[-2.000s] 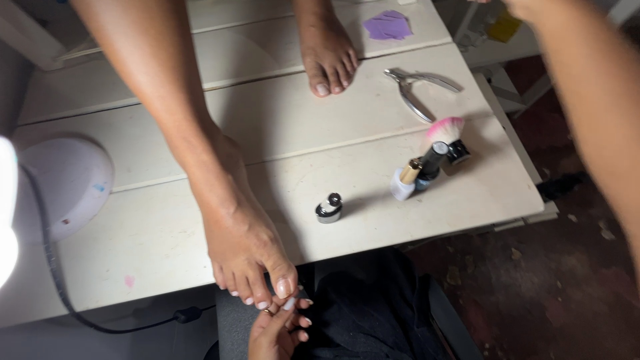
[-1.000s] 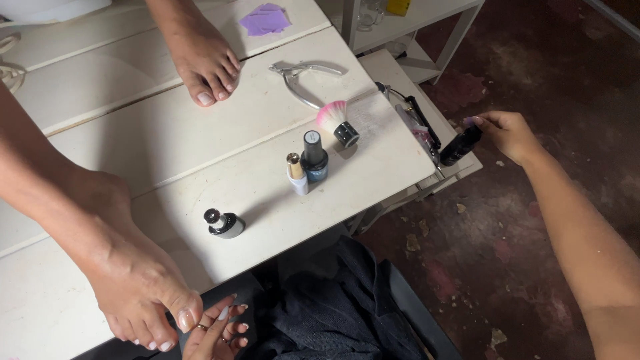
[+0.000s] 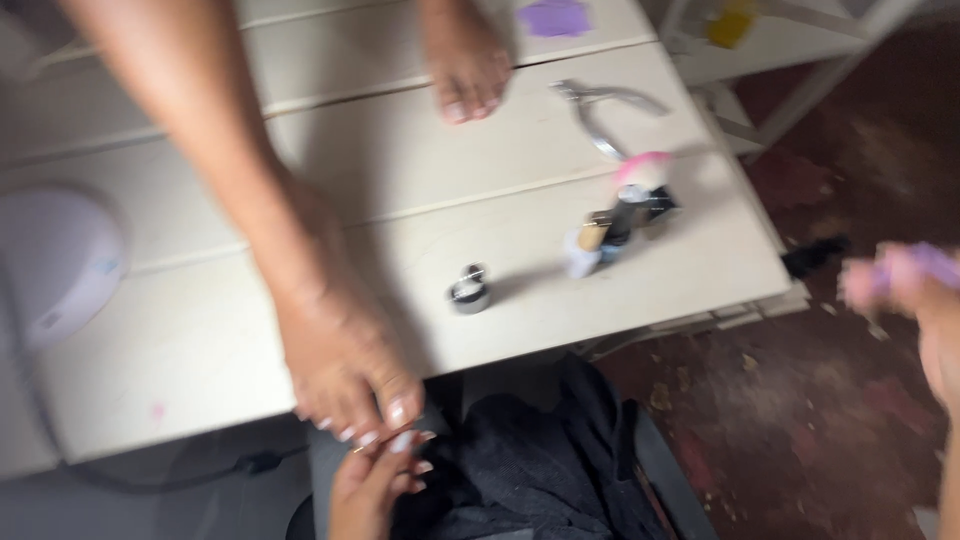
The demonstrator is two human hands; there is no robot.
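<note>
My left hand [image 3: 379,472] is at the bottom, its fingers touching the toes of another person's near foot [image 3: 337,352], which rests at the edge of the white plank table. At the right edge, my right hand [image 3: 900,289] is blurred, out over the floor; a purple thing shows at its fingers, and whether it is held or a nail I cannot tell. A small open-necked bottle [image 3: 470,290] stands on the table. To its right are a polish bottle with a gold cap [image 3: 586,244], a dark-capped bottle [image 3: 619,225], a pink and white brush [image 3: 645,171] and metal nippers [image 3: 604,109].
The other foot [image 3: 469,71] rests farther back, near a purple piece [image 3: 555,17]. A white rounded device [image 3: 60,262] with a dark cable [image 3: 34,405] lies at left. A white shelf [image 3: 795,52] stands at back right. Dark cloth [image 3: 517,450] lies below the table edge.
The black bottle-like thing my right hand held one second ago no longer shows in it. My left hand stays at the toes. The view has swung back left.
</note>
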